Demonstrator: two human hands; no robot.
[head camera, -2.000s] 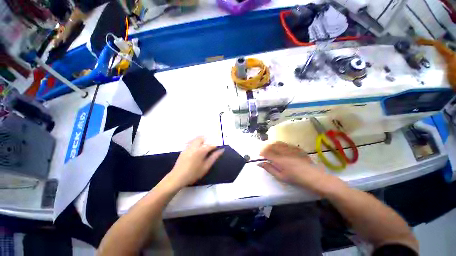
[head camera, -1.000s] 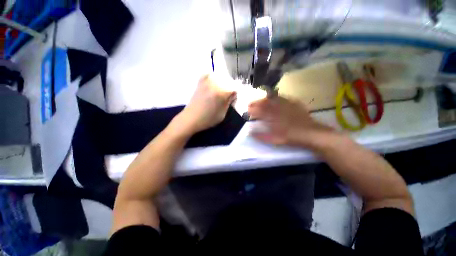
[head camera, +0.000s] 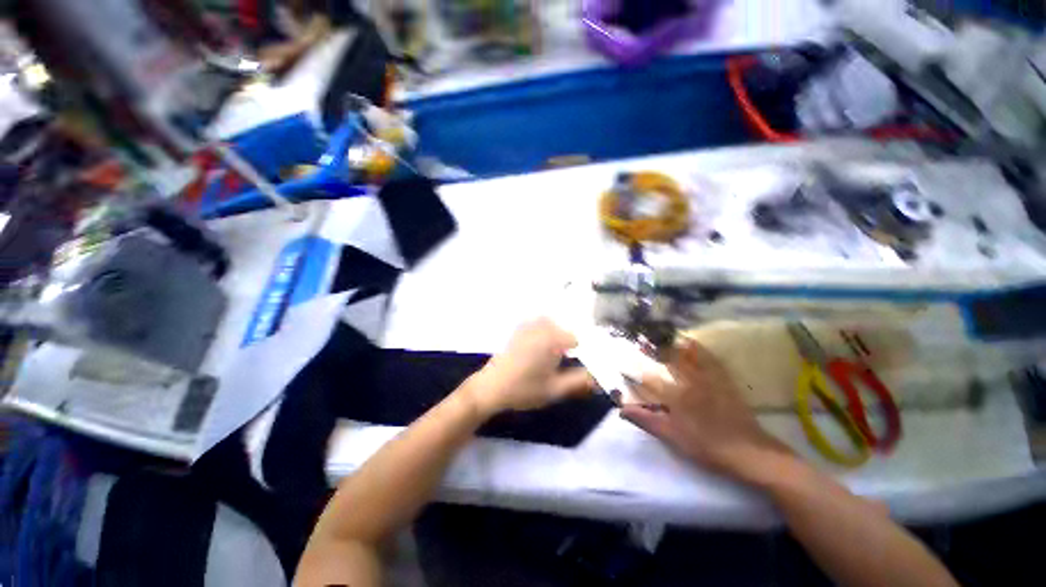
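Observation:
A black fabric strip lies flat on the machine table, its pointed end just below the needle area. My left hand is on the strip near that end, fingers bent, with a small pale piece of fabric at its fingertips. My right hand is at the right of the presser foot, its fingertips close to my left ones at the fabric. The frame is blurred, and bright light washes out the spot between the hands, so the exact grip is hard to see.
Scissors with yellow and red loops lie right of my right hand. The sewing machine head stands above, with a yellow-orange coil on it. Black and white strips drape over the table's left side. A blue trough is behind.
The camera view has tilted back up from the close view of a second ago. My hands stay by the needle; a pale fabric piece now shows between them. The black strip lies much as before.

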